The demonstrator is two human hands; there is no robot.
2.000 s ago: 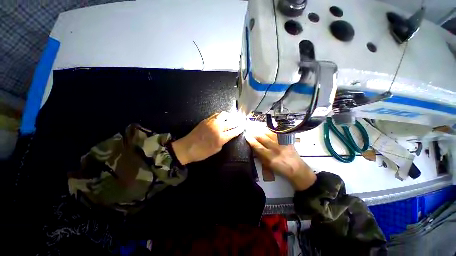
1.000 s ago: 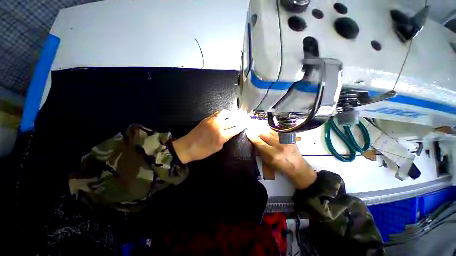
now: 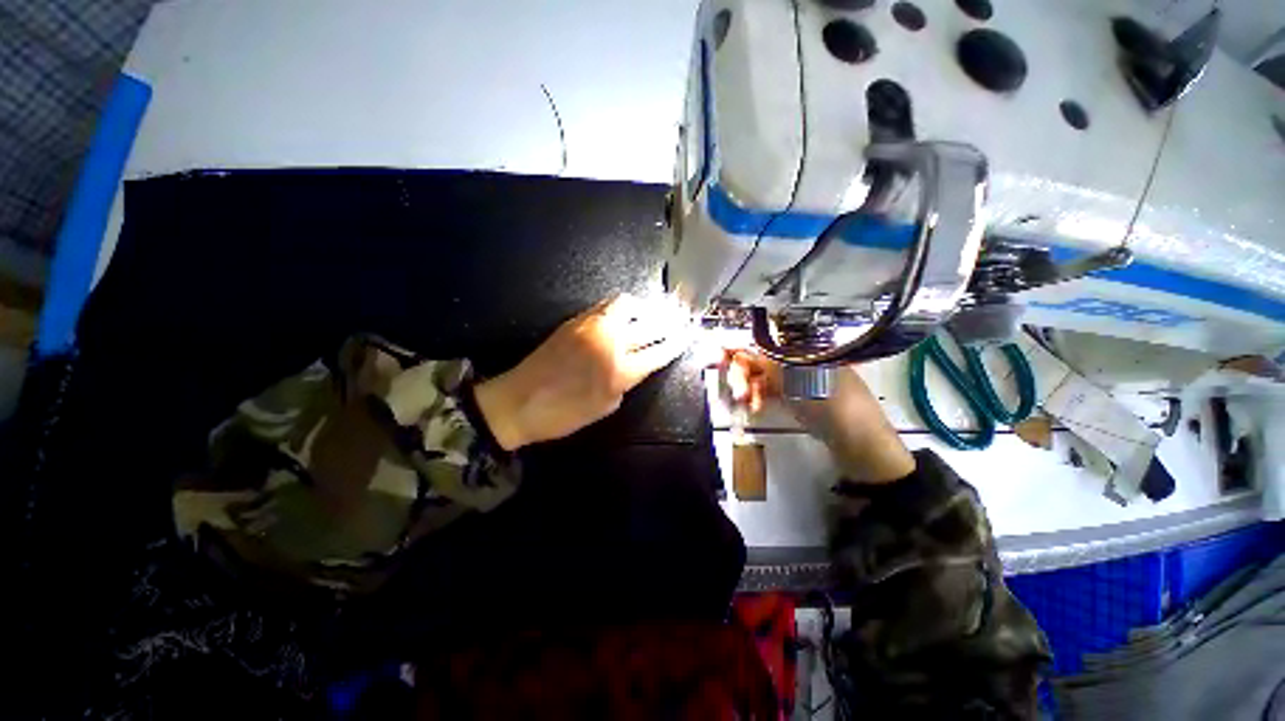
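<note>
A large black garment panel [image 3: 367, 268] lies on the white table and hangs over its front edge. My left hand [image 3: 571, 378] lies on the panel, fingertips at the brightly lit needle area of the white sewing machine [image 3: 832, 127]; glare hides whether the fingers pinch the cloth. My right hand [image 3: 789, 392] is just right of the panel's edge, partly hidden under the machine head. Its fingers are bent near the needle area, and glare and the head hide what they touch.
Teal-handled scissors [image 3: 972, 392] lie right of the needle, beside a white pattern strip [image 3: 1106, 423]. A ruler-like strip [image 3: 1085, 547] runs along the front edge. Blue crates [image 3: 1106, 613] and grey garment pieces [image 3: 1198, 662] are below right. Blue tape [image 3: 92, 211] marks the left edge.
My right hand has lifted off the cloth edge, moved right and curled its fingers under the machine head. My left hand stays at the same spot on the panel. The view has shifted slightly.
</note>
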